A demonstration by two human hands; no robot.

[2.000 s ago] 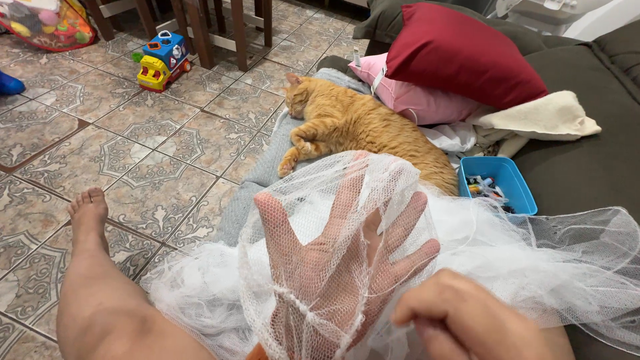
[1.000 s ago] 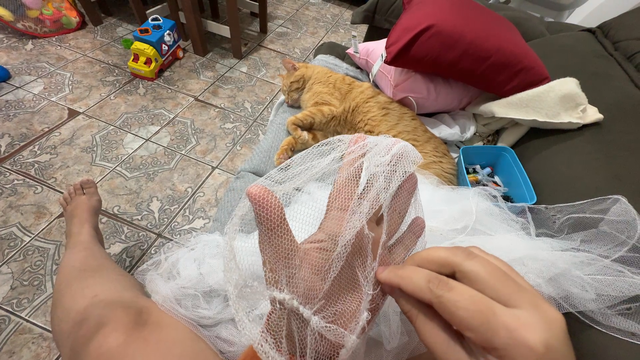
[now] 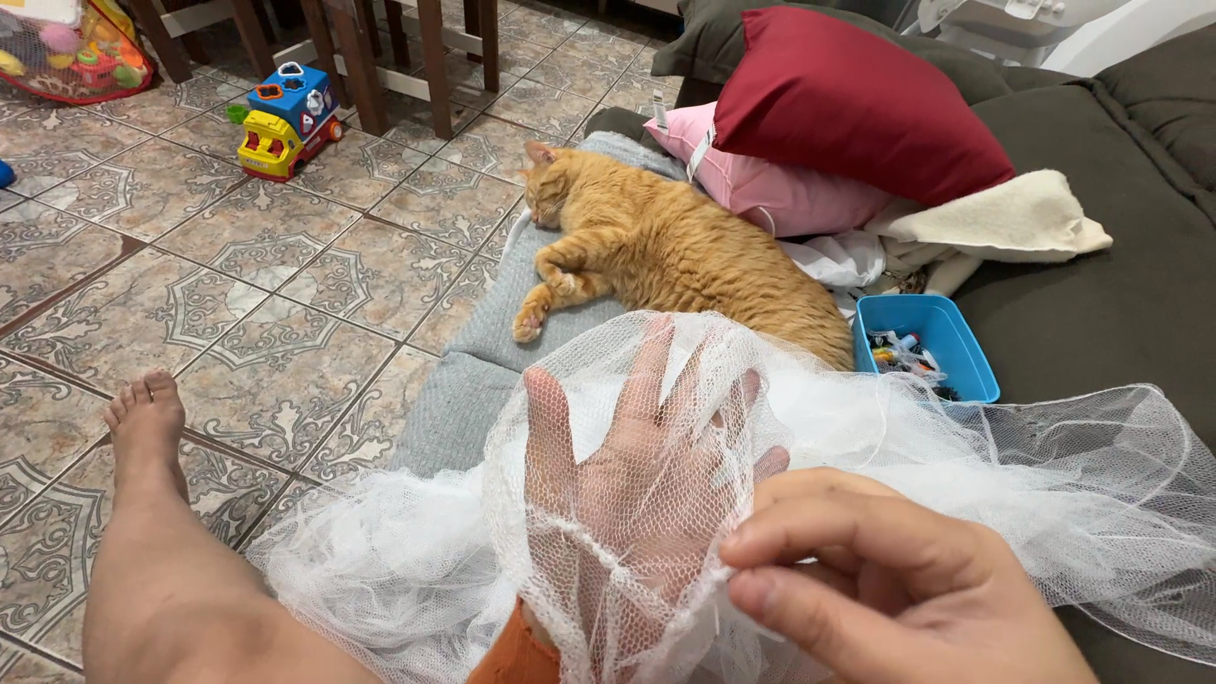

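Observation:
White tulle netting (image 3: pixel 380 560) lies heaped over my lap and spreads to the right across the sofa. My left hand (image 3: pixel 636 465) is inside a layer of it, palm up with fingers spread, and the mesh stretches over the palm. A gathered seam of the netting crosses near the wrist, above an orange cuff (image 3: pixel 521 651). My right hand (image 3: pixel 883 560) pinches the edge of the netting between thumb and forefinger, at the right side of my left palm. Whether a needle is between those fingertips cannot be told.
An orange cat (image 3: pixel 684 237) lies on grey cloth just beyond the netting. Beside it stands a blue plastic box (image 3: pixel 978 366) with small items. Red (image 3: pixel 845 104) and pink (image 3: pixel 760 185) cushions rest on the dark sofa (image 3: pixel 1102 313). A toy truck (image 3: pixel 290 119) stands on the tiled floor.
My right hand has moved in to the netting beside my left palm; two seconds ago it was apart from it, fingers curled. My left hand stays spread inside the mesh.

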